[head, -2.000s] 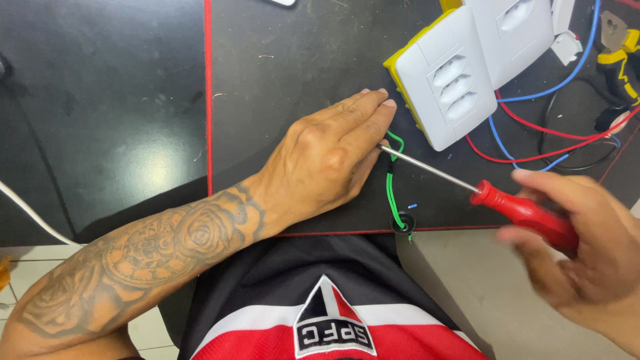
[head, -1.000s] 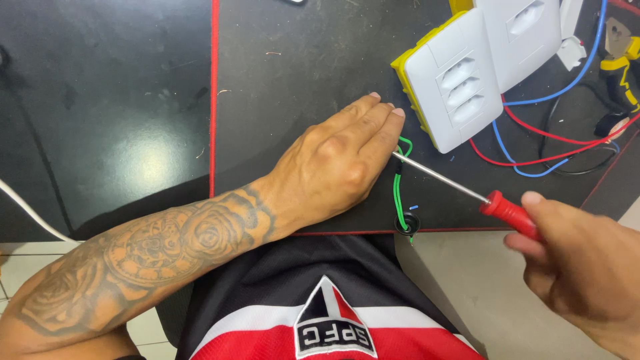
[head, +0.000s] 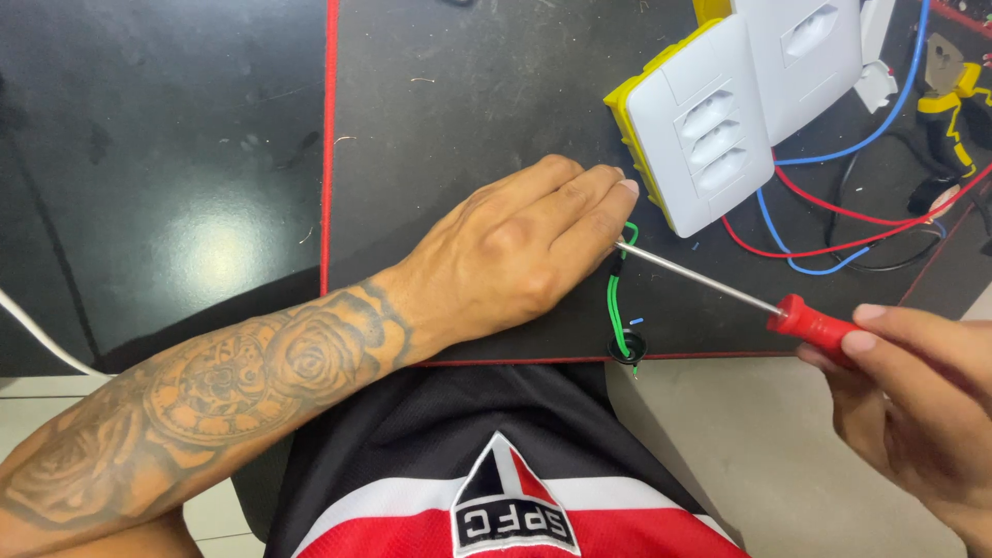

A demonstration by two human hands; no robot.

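My left hand [head: 527,240] lies back up over the black mat, its fingers curled around something that they hide. Green wires [head: 614,306] come out beside its fingertips and run down to a small round black part [head: 626,346] at the mat's edge. My right hand [head: 907,387] grips the red handle of a screwdriver [head: 821,325]. The metal shaft points left, and its tip reaches the fingers of my left hand. Just right of those fingers is a white outlet plate with three sockets [head: 701,128] on a yellow box.
A second white outlet plate [head: 806,70] overlaps the first. Blue wire [head: 845,155] and red wire [head: 837,221] run out to the right. Yellow and black pliers [head: 949,108] lie at the upper right. A red-edged black mat [head: 465,101] lies under the work.
My right hand's fingers have shifted on the screwdriver handle: they were looser two seconds ago and are closed on it now. My left hand has stayed over the same spot.
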